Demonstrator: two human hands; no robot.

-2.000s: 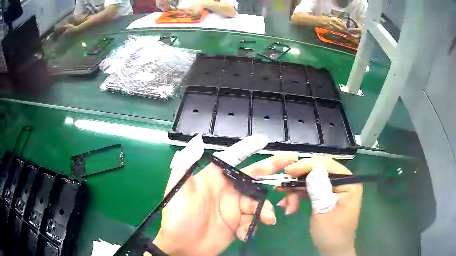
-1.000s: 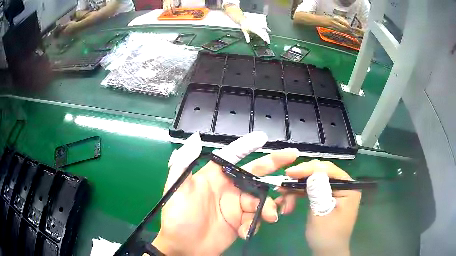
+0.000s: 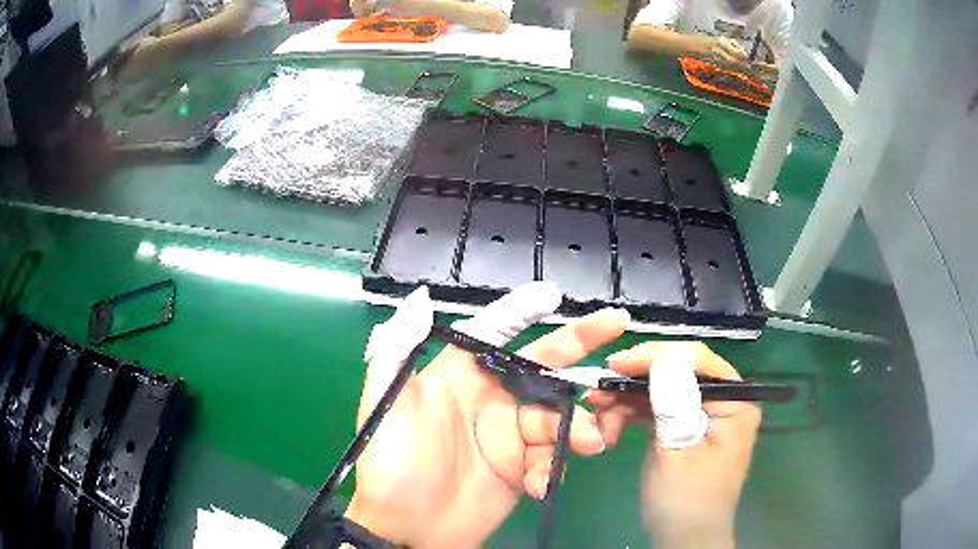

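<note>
My left hand (image 3: 445, 450) holds a black phone middle frame (image 3: 504, 370), palm up, with white finger cots on the thumb and a finger. The frame's lower end is near the bottom edge of the picture. My right hand (image 3: 686, 429), with a white cot on one finger, holds black-handled tweezers (image 3: 697, 390). The bright tweezer tips touch or nearly touch the frame's upper end. Any small part at the tips is too small to tell.
An empty black blister tray (image 3: 574, 249) lies ahead of my hands. Clear bagged parts (image 3: 322, 145) are left of it. Another black tray (image 3: 86, 429) is at left, near a loose frame (image 3: 132, 312). A white post (image 3: 810, 204) stands right. People sit opposite with orange trays (image 3: 391, 29).
The loose frames on the green surface have shifted, those at left leftward, those behind the tray rightward. The opposite person's reaching hand has drawn back. The tweezers have shifted slightly left along the held frame.
</note>
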